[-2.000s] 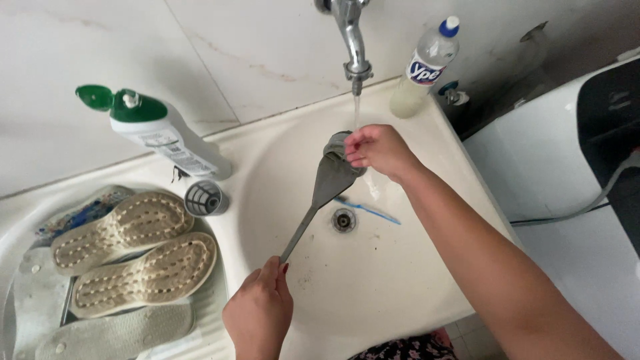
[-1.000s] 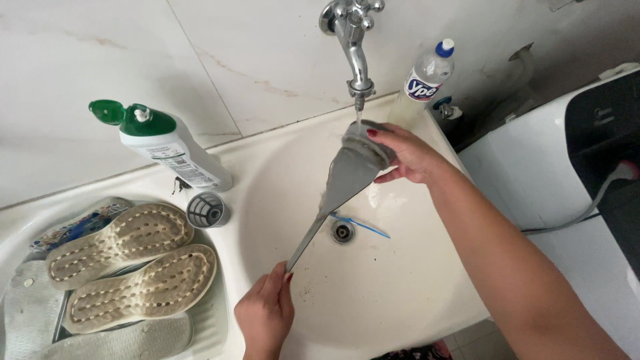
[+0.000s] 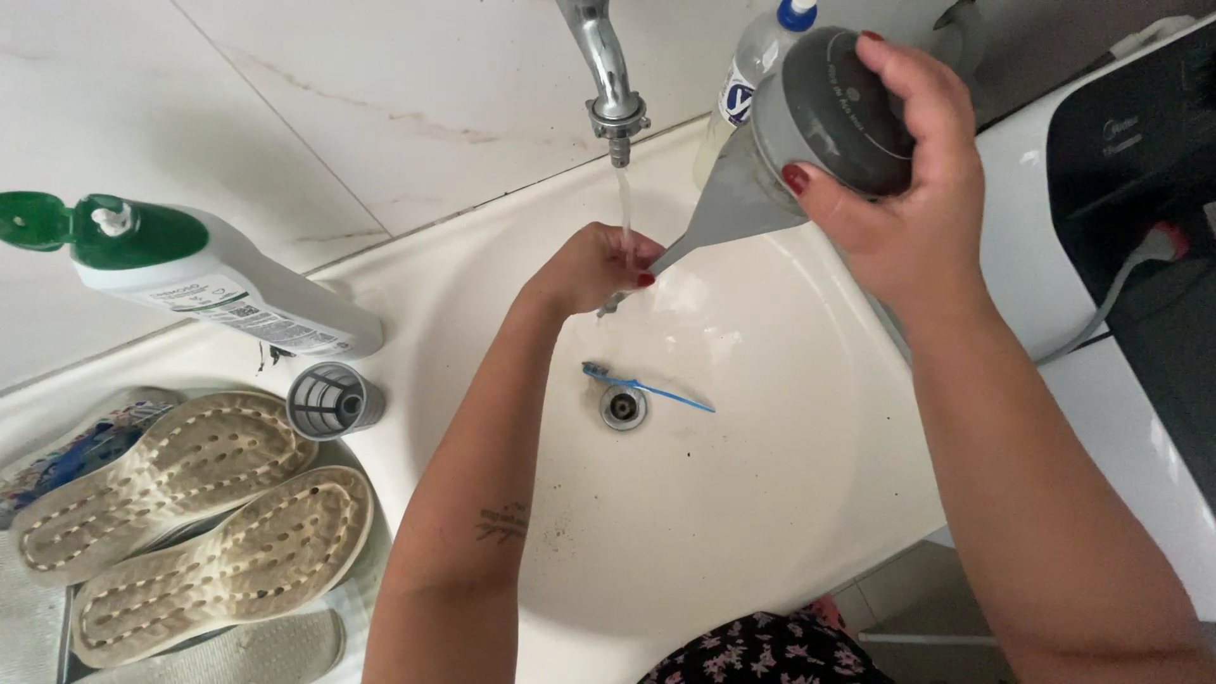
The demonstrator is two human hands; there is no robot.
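Note:
A grey plastic part with a round dark cap and a long tapering stem (image 3: 736, 204) hangs tilted over the white sink basin (image 3: 760, 494). My right hand (image 3: 912, 180) grips its wide capped end, high at the right. Around the narrow end are the fingers of my left hand (image 3: 603, 266), under the stream from the metal tap (image 3: 613, 85). Water runs over those fingers. Across the edge of the drain (image 3: 624, 407) lies a blue toothbrush (image 3: 655, 388).
On the left ledge stand a white bottle (image 3: 237, 275) with its green lid up and a grey slotted plastic cup (image 3: 334, 401). Soaking soles (image 3: 228, 560) fill the left basin. A clear bottle (image 3: 736, 90) stands behind my right hand; a white appliance (image 3: 1016, 218) is at the right.
My right hand has raised the wide end of the grey part up and to the right, away from the tap. My left hand has come up under the water with the narrow end.

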